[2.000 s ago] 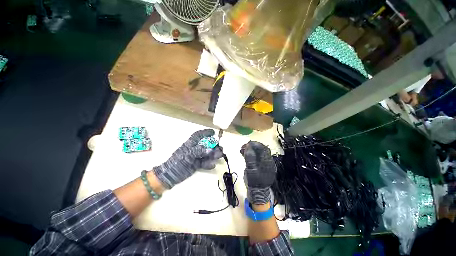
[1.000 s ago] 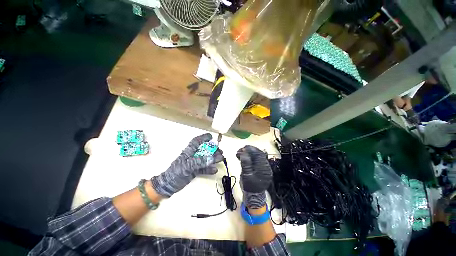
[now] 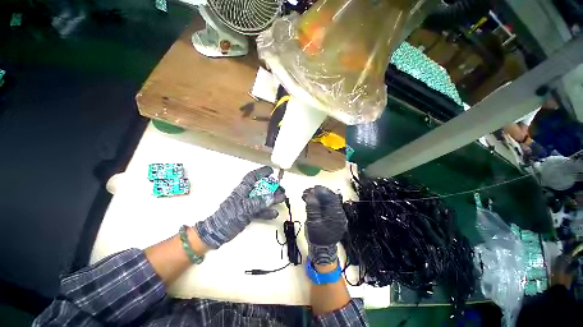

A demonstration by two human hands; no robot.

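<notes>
My left hand (image 3: pixel 240 207), in a grey striped glove, holds a small green circuit board (image 3: pixel 264 186) just below the dark thin tip (image 3: pixel 280 174) under the white cone (image 3: pixel 296 135). A bundled black power cable (image 3: pixel 292 242) hangs or lies below the board, its plug end pointing left on the cream board. Where its wires meet the circuit board is too small to tell. My right hand (image 3: pixel 325 214), gloved, is just right of the tip with fingers curled. A thin pale line runs from near its fingers to the right; whether it is gripped is hidden.
Two green boards (image 3: pixel 170 180) lie at left on the cream board (image 3: pixel 137 223). A black cable heap (image 3: pixel 409 236) is right of my right hand. Behind are a wooden board (image 3: pixel 198 96), fan (image 3: pixel 243 16) and plastic-wrapped hood (image 3: pixel 332 57). A grey bar (image 3: pixel 460 121) slants right; another person's arm (image 3: pixel 516 132) shows beyond.
The green boards on the left and the held board shift slightly with the camera view. The held board has tilted a little. My right hand stays near the tip; the pale line hangs lower.
</notes>
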